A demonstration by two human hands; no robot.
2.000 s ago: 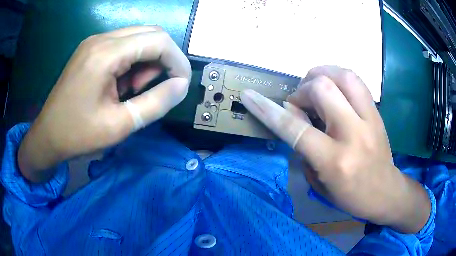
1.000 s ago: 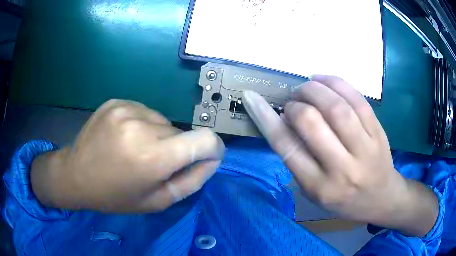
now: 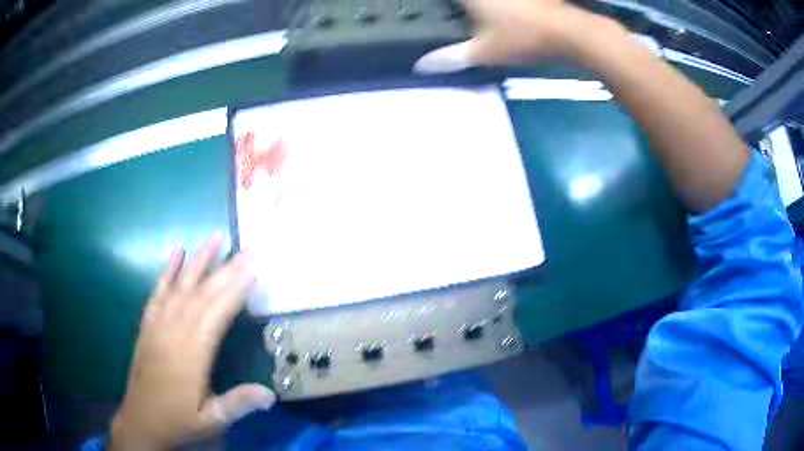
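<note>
The grey-brown metal fixture (image 3: pixel 397 321) lies along the near edge of the white tray (image 3: pixel 397 194), with several dark slots in a row. My left hand (image 3: pixel 189 339) is open at the fixture's left end, fingers spread by the tray's lower left corner and thumb near the fixture. Reddish specks (image 3: pixel 260 158) lie at the tray's upper left. My right hand (image 3: pixel 498 35) reaches beyond the tray's far edge to the right end of another fixture-like bar (image 3: pixel 379 31). The top edge cuts off part of this hand, and blur hides whether it grips the bar.
The green mat (image 3: pixel 123 229) extends on both sides of the tray. Pale metal rails (image 3: pixel 132 141) run behind it. A blue stool-like shape (image 3: pixel 608 370) shows below the bench at the right.
The view has shifted forward and blurred. My right hand has left the near fixture and reached to the far side. My left hand has opened from a closed finger pose.
</note>
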